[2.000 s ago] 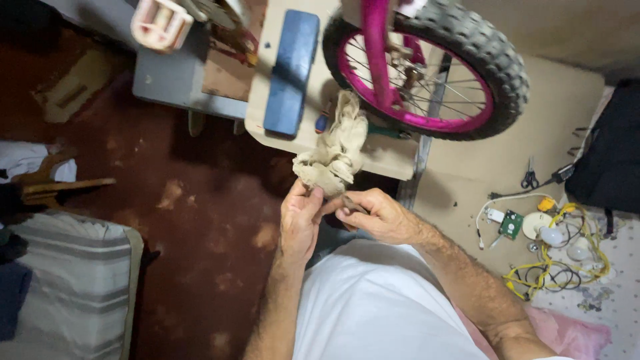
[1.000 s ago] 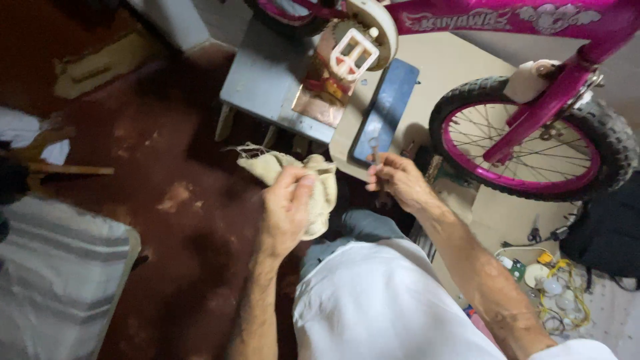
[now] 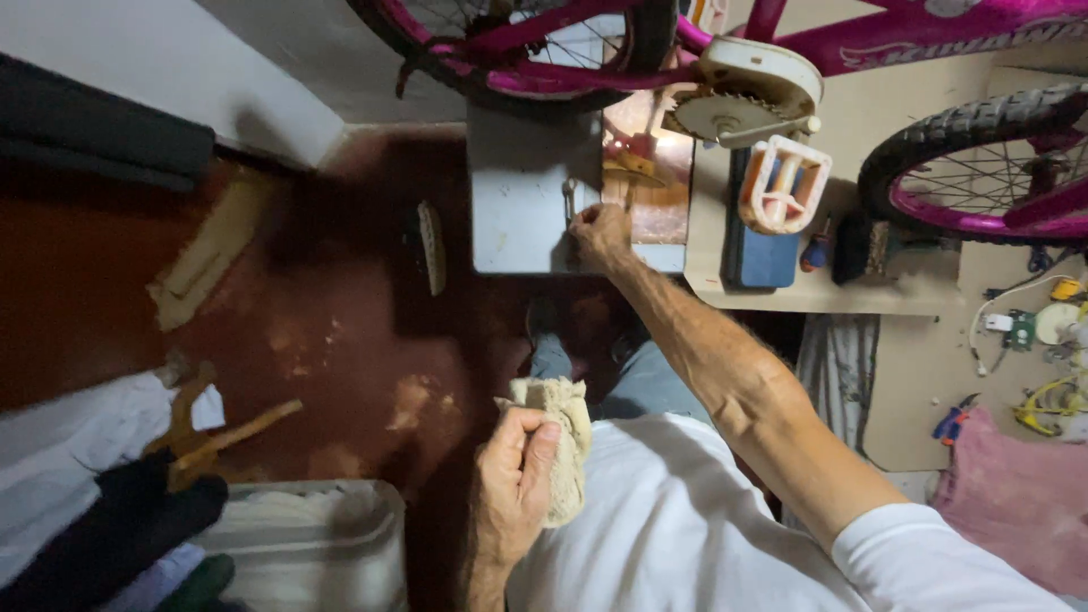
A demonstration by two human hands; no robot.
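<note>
My left hand (image 3: 514, 489) grips a crumpled beige cloth (image 3: 565, 459) in front of the white shirt. Over the front of a light grey table (image 3: 527, 238), my right hand (image 3: 603, 234) has its fingertips at the lower end of a small metal wrench (image 3: 569, 200), which lies on or just over the tabletop. A pink bicycle (image 3: 850, 42) stands above; its white pedal (image 3: 786, 187) and toothed chainring (image 3: 722, 115) face me. Behind the pedal is a blue case (image 3: 769, 259), with a screwdriver (image 3: 816, 246) to its right.
A dark brush (image 3: 867, 246) lies on the beige table (image 3: 833, 297) near the front wheel (image 3: 986, 170). At the right are yellow cables (image 3: 1045, 408) and a pink cloth (image 3: 1020, 501). A sandal (image 3: 431, 246) lies on the red floor, left of the grey table.
My right hand has moved from beside the blue case to the grey table, with the metal tool. The cloth remains in my left hand. The view has shifted left.
</note>
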